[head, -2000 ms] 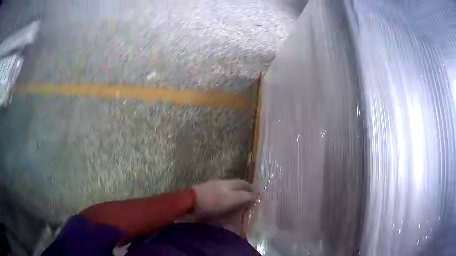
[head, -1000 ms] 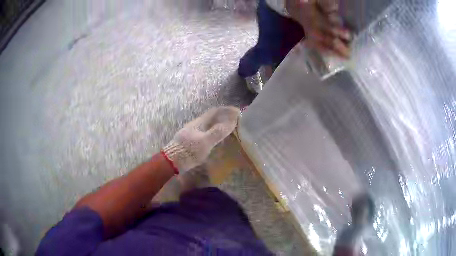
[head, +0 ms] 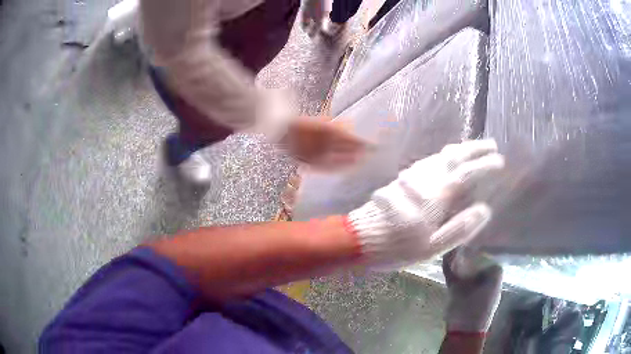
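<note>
The wrapped load (head: 553, 187), a grey block under glossy, wrinkled clear film, fills the right side. My left hand (head: 432, 200), in a white knitted glove with a red cuff band, is open at the load's near side, fingers apart and pointing right. My right hand (head: 474, 294), gloved too, is low at the load's near corner, below my left, with fingers curled. Whether it grips anything is unclear. A bright, shiny band of film (head: 567, 269) runs right from beside it. No film roll can be made out.
A co-worker's blurred bare hand (head: 328, 144) is close to the load's side, left of my left hand; their light sleeve (head: 207, 83) crosses the upper left. Another person's feet (head: 322, 24) are at the top. Grey speckled floor (head: 242, 187) lies left; a brown pallet edge (head: 289, 197) runs low along the load.
The view has swung round the load's corner. My left hand has moved right from the lower edge to over the load's side and opened. The co-worker is nearer. My right hand shows more clearly.
</note>
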